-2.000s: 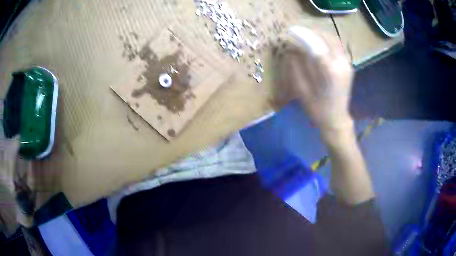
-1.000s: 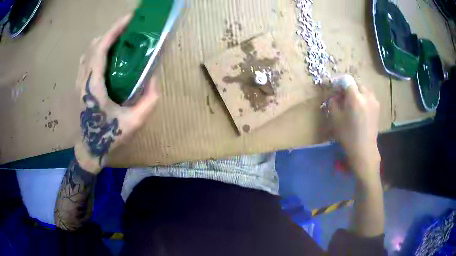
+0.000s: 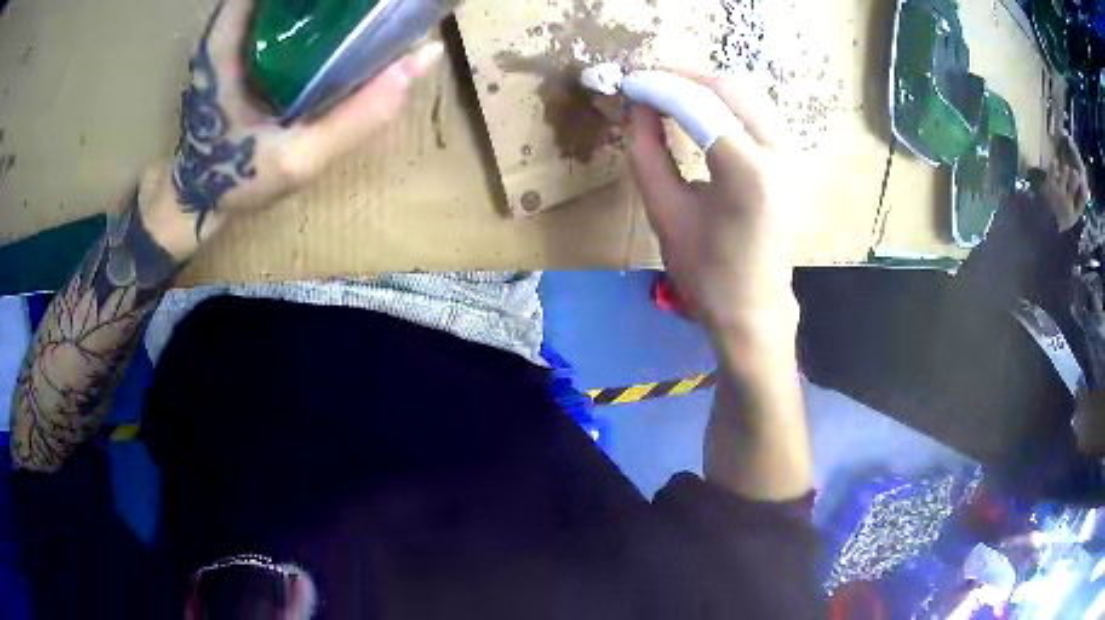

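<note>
My left hand [image 3: 285, 145], tattooed, holds a glossy green housing [image 3: 303, 49] with a silver-grey outer face, cut off by the top edge. My right hand [image 3: 715, 194] has a white sleeve on the index finger. Its fingertips are at the small white blob [image 3: 601, 79] on the brown-stained tan board [image 3: 570, 176]. Whether a small fitting is between the fingers cannot be told. A loose pile of tiny silver fittings [image 3: 748, 34] lies beyond my right hand.
Green housings [image 3: 927, 79] lie on the cardboard bench cover [image 3: 376, 230] at the right. Another person's dark sleeve and hand [image 3: 1064, 182] are at the right edge. A bin of silver parts [image 3: 903, 521] stands low right. Yellow-black tape [image 3: 654, 390] marks the blue floor.
My left hand has come in and taken hold of a green housing. My right hand has moved from beside the silver pile left to the white blob on the board. The view has shifted.
</note>
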